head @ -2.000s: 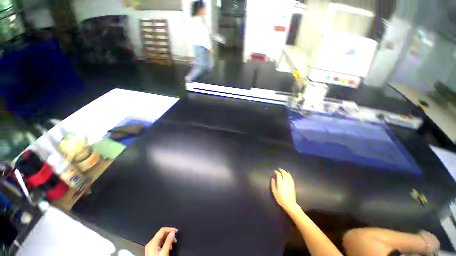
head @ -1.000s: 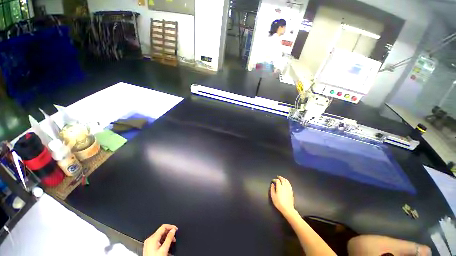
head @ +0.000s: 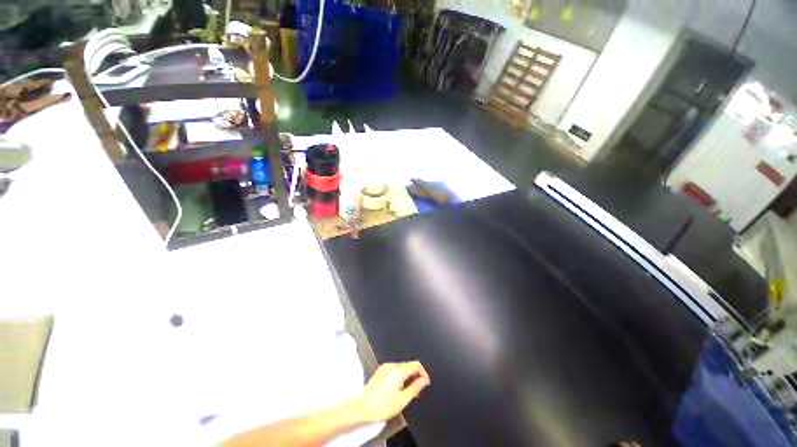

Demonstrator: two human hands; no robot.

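Observation:
My left hand [head: 393, 390] is at the bottom centre, over the near left edge of the glossy black table [head: 489, 288]. Its fingers are loosely curled with a gap at the thumb, and I see nothing in it. Only a small skin-coloured bit of my right hand [head: 627, 443] shows at the bottom edge, so its state is hidden. The blue transparent template [head: 730, 397] lies at the lower right, cut off by the picture's edge, beside the white clamp rail [head: 634, 244].
A white worktable [head: 253, 349] fills the left, with khaki panels [head: 22, 362] at its far left. A dark desk rack [head: 188, 92] stands behind. A black and red flask [head: 322, 182], nozzle bottles and tape rolls [head: 374, 195] stand at the table's far left corner, near dark cloth [head: 428, 191].
The view has swung left, bringing in the white worktable and rack. The template has shifted to the right edge, and my right hand has almost left the picture. The walking person is out of view.

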